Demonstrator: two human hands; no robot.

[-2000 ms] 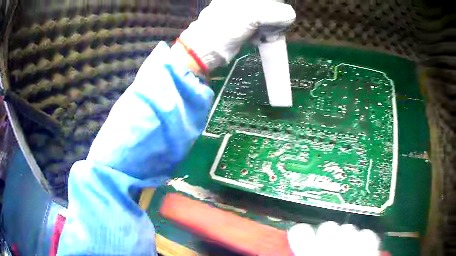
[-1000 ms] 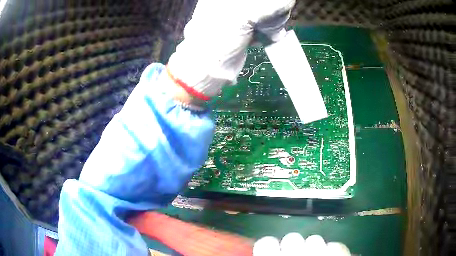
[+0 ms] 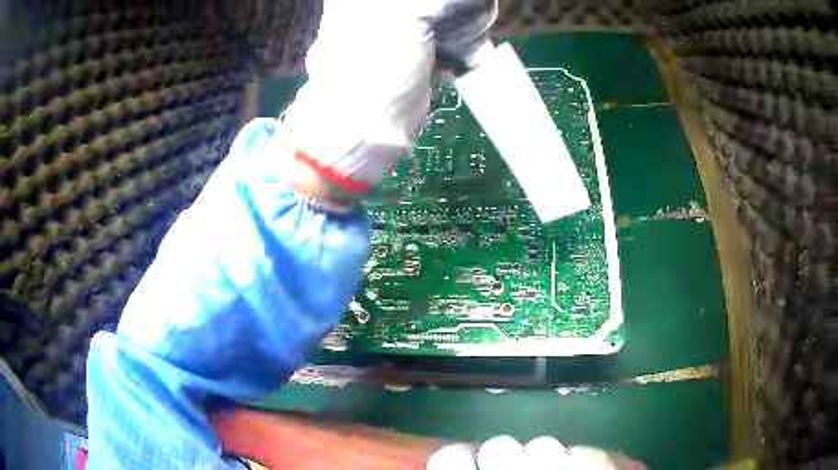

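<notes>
A large green circuit board [image 3: 450, 248] with a pale outline lies on the dark green surface [image 3: 666, 266], its solder points facing up. My left hand [image 3: 368, 92], in a white glove with a red wrist band, comes in under a light blue sleeve and grips a tool with a flat white blade-like nozzle [image 3: 528, 138]. The nozzle slants down over the right part of the board; whether it touches cannot be told. The sleeve and glove hide the board's left side. My right hand [image 3: 524, 456], white-gloved and cut off by the bottom edge, holds a red bar [image 3: 322, 442].
Dark egg-crate foam [image 3: 119, 174] lines the left, back and right of the booth. A yellowish edge [image 3: 730, 275] borders the green surface on the right. Worn pale seams cross the surface beside and in front of the board.
The nozzle has moved from the board's upper middle to its right part and tilted. The board sits further left in the picture. My right hand and the red bar also show further left.
</notes>
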